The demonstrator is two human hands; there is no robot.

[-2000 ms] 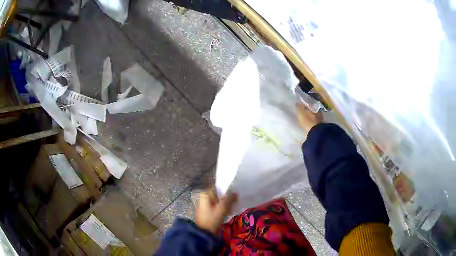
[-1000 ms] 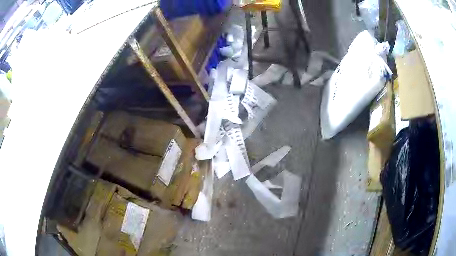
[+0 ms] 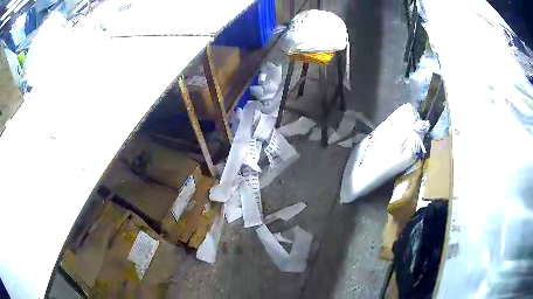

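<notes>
Neither of my hands shows in the head view. In front of me on the grey floor lies a heap of white backing paper strips, some with rows of small black print. A looser bent strip lies nearer. A full white sack, tied at its right end, leans beside cartons on the right. A stool with a rounded white top and dark legs stands farther up the aisle.
A white tabletop fills the left; brown cartons and wooden bars are under it. Another table with glossy clear film runs down the right. Below it are a black plastic bag and cartons. A blue object is at the back.
The view has swung left and up from the right table to the aisle. Both hands and the clear bag they held have left the picture. The stool top has come into view.
</notes>
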